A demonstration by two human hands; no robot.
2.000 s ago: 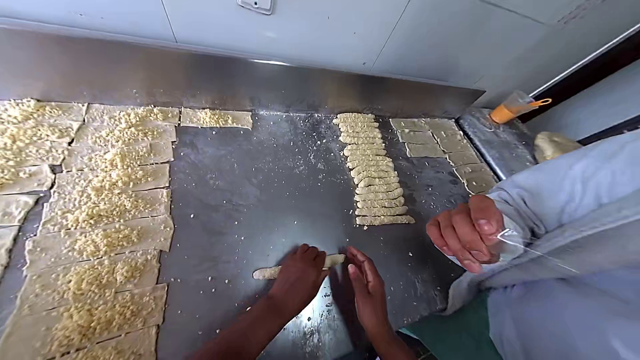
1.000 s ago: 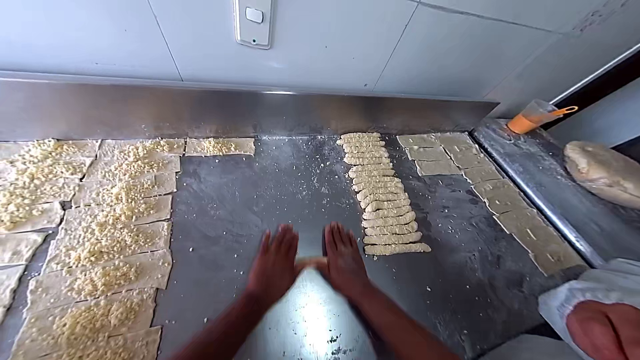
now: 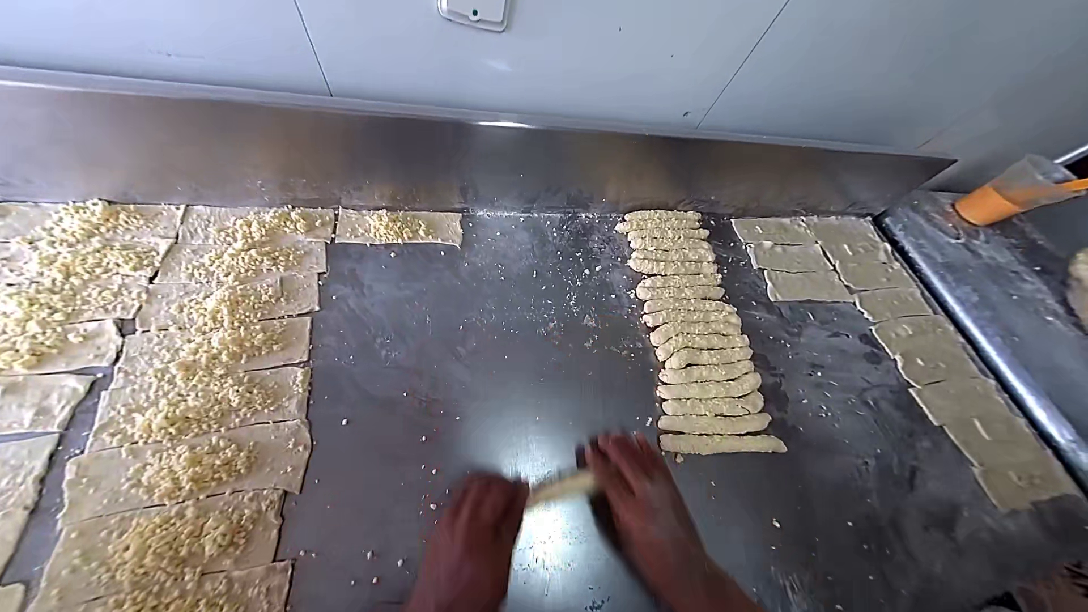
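Note:
A thin dough roll [image 3: 563, 490] lies on the steel worktop, blurred, with its middle showing between my hands. My left hand [image 3: 478, 531] covers its left end and my right hand [image 3: 639, 510] covers its right end; fingers are curved over it, and whether they grip or only press is hidden. Beyond my right hand, a column of finished dough rolls [image 3: 714, 391] lies side by side. At left, flat dough rectangles [image 3: 285, 336] bear heaps of grated cheese-like filling [image 3: 195, 467]. One more topped rectangle [image 3: 433, 223] is near the back.
Plain dough pieces [image 3: 926, 348] line the right side, beside a metal edge [image 3: 977, 331]. An orange-filled plastic jug [image 3: 990, 204] stands on the adjoining surface. A steel backsplash [image 3: 510, 161] runs along the back. Part of a person [image 3: 1054, 591] shows at bottom right.
My hands have moved from close together on the dough roll to farther apart over its ends. The other person's arm, large at right two seconds ago, has mostly left the view.

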